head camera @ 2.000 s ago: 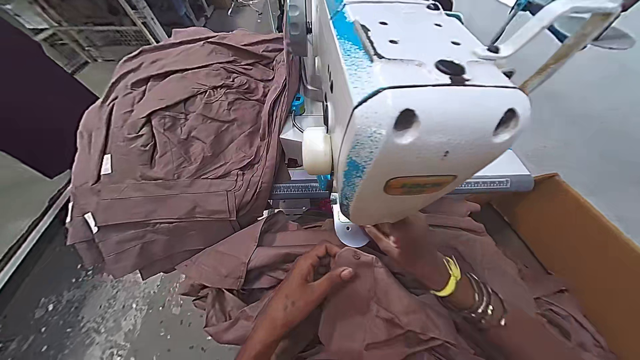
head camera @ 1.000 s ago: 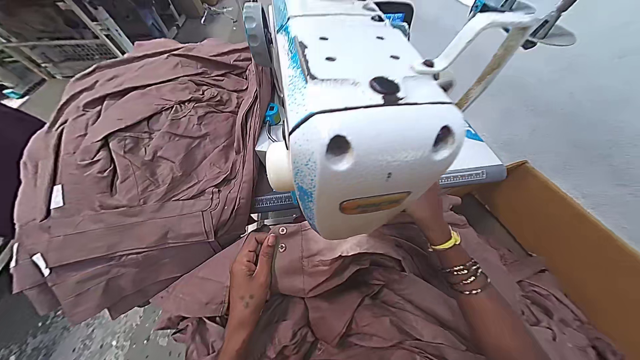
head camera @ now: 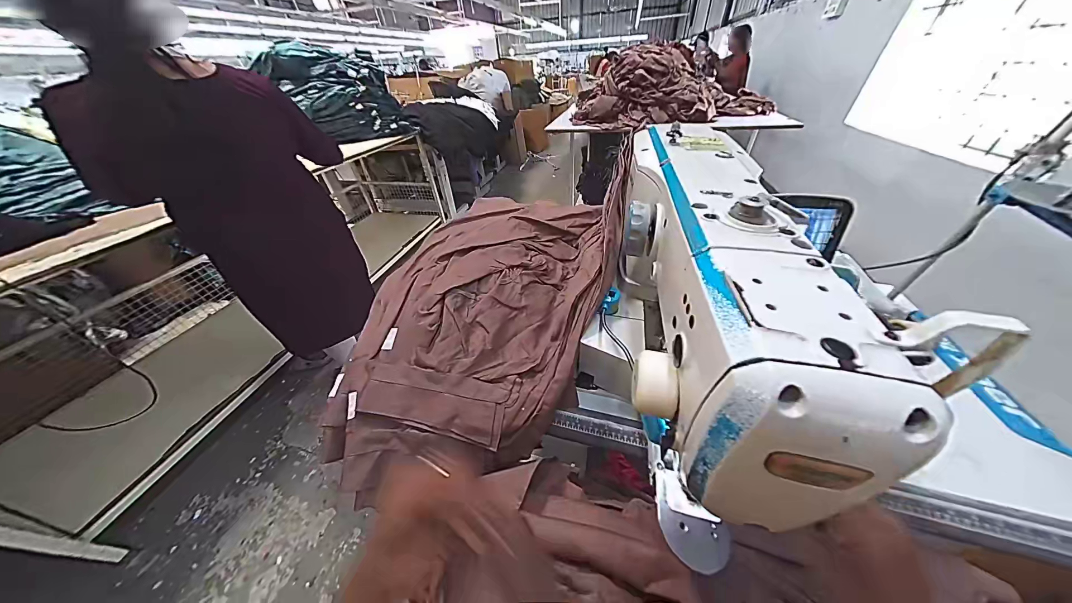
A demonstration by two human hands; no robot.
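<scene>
A white and blue industrial sewing machine [head camera: 804, 402] fills the right side, its rounded head low over brown fabric [head camera: 603, 536]. My left hand [head camera: 452, 519] is blurred at the bottom, over or against the fabric; its fingers cannot be made out clearly. My right hand [head camera: 871, 544] is a blurred patch beneath the machine head, mostly hidden by it. A metal guard plate [head camera: 693, 528] hangs left of the head, over the cloth. Left of the machine, a stack of brown garments [head camera: 477, 327] hangs down, small white tags at its left edge.
A person in a dark garment [head camera: 226, 167] stands at the left beside wire-mesh shelving [head camera: 193, 293]. Dark green cloth [head camera: 327, 88] is heaped on a bench. Behind the machine, a table [head camera: 762, 122] bears a brown heap. The floor [head camera: 243, 519] shows pale patches.
The view has tilted up strongly, bringing the room and a person into sight. My left hand, at the fabric by two eyelets one second ago, is now blurred farther from the machine head.
</scene>
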